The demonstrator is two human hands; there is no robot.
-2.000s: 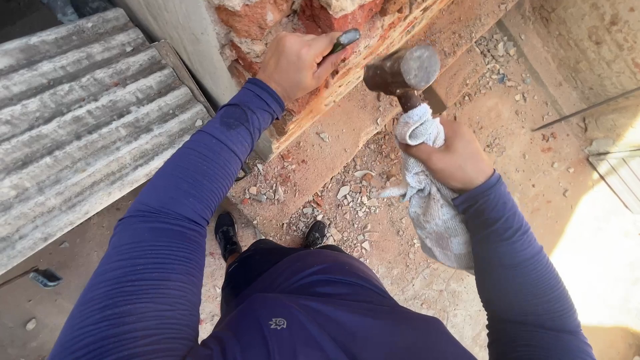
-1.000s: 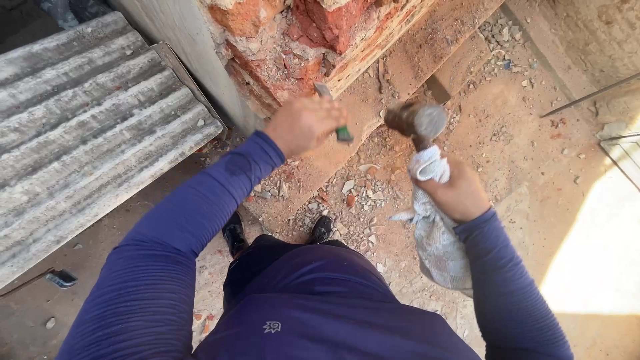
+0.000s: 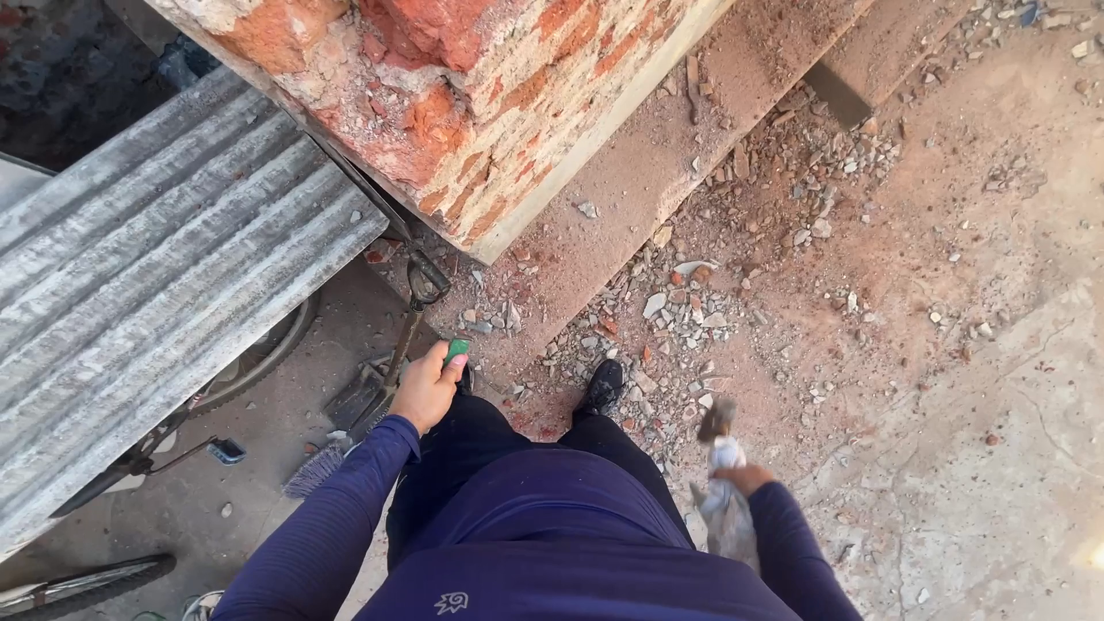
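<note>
My left hand is closed around a small tool with a green end, perhaps a chisel; most of it is hidden in the fist. Low at the right, my right hand grips a hammer by its handle, which is wrapped in a whitish cloth; both look blurred. Neither tool touches the broken brick wall, whose rough top shows bare red brick and mortar ahead of me.
Corrugated sheets lie at the left, over part of a bicycle. A shovel and broom bristles are beside my left arm. A dusty plank runs along the wall. Rubble surrounds my shoes.
Both hands have come down and back from near the wall, still holding the tools. The view has shifted, showing the shovel and more of the bicycle.
</note>
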